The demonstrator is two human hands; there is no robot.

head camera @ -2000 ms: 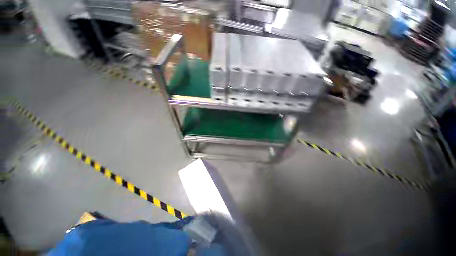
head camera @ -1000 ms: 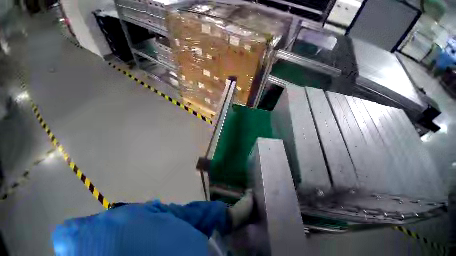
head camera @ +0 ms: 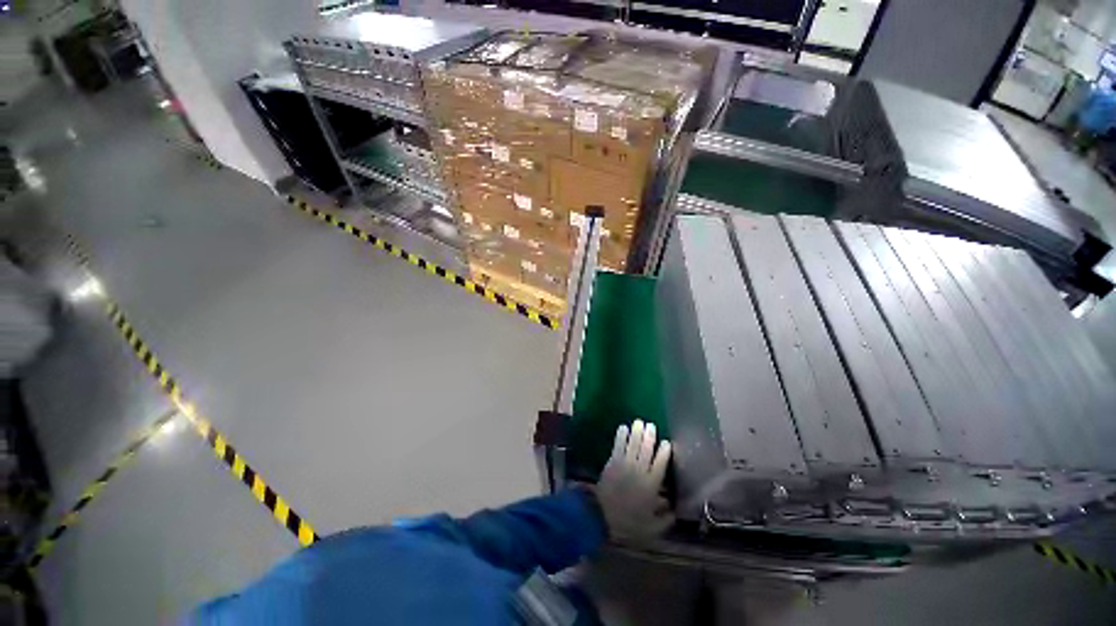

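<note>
A row of several silver metal-cased units [head camera: 844, 355] stands on edge, side by side, on the upper deck of the silver-framed trolley [head camera: 575, 330]. Bare green mat [head camera: 622, 355] shows left of the row. My left hand [head camera: 636, 481], in a pale glove, is beside the near lower corner of the leftmost unit, over the deck's front edge. Its fingers point away from me and it holds nothing. Whether it touches the unit is unclear. My right hand is not in view.
Stretch-wrapped cartons [head camera: 551, 171] stand on a pallet behind the trolley. Left of them is a rack [head camera: 379, 122] with silver units on top. Another cart [head camera: 783, 153] with units [head camera: 967, 147] is behind. Yellow-black tape [head camera: 416, 261] crosses the grey floor.
The separate unit by my left hand has moved right and now stands against the row. My left hand shows with extended fingers. The view has shifted slightly.
</note>
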